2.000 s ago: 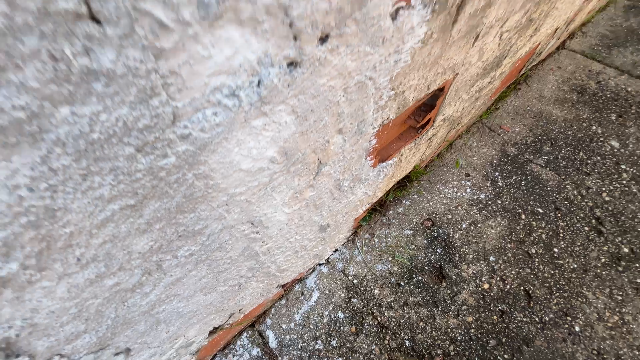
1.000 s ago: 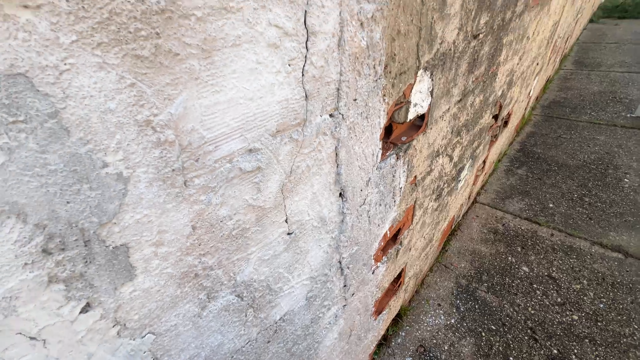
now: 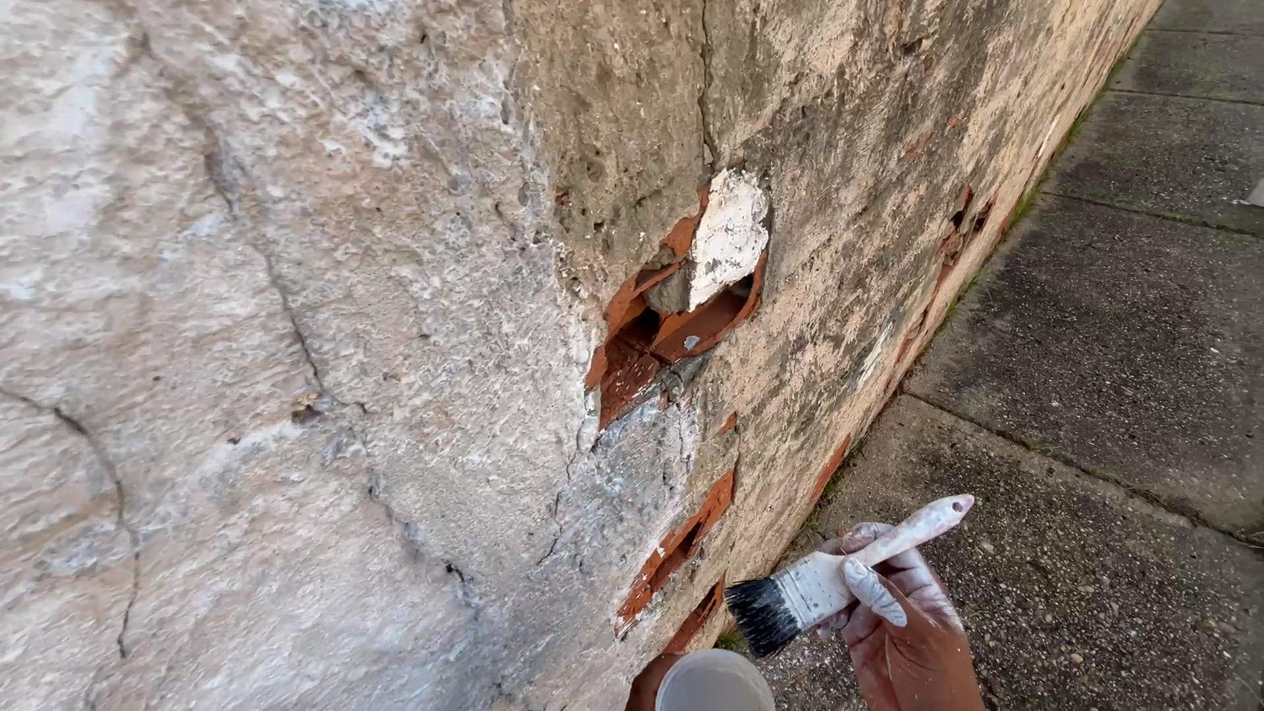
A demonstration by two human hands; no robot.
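My right hand (image 3: pixel 894 602), smeared with white paint, grips a paintbrush (image 3: pixel 834 583) by its ferrule and lower handle. The dark bristles point down and left, near the foot of the rough plastered wall (image 3: pixel 395 346). At the bottom edge my left hand (image 3: pixel 649 683) shows only in a small part, against the side of a pale round container (image 3: pixel 716 683); its fingers are mostly out of frame. Above them, the wall has a broken hole with exposed hollow terracotta brick (image 3: pixel 627 365) and a flake of white plaster (image 3: pixel 731 237).
Lower brick gaps (image 3: pixel 681 548) and long cracks (image 3: pixel 286 306) mark the wall. Along its base on the right runs a pavement of rough concrete slabs (image 3: pixel 1106 365) with joints and some moss. A small pale thing (image 3: pixel 1256 195) lies at the far right edge.
The right hand with the paintbrush, and the left hand with the container, have come into view at the bottom. The view has shifted along the wall.
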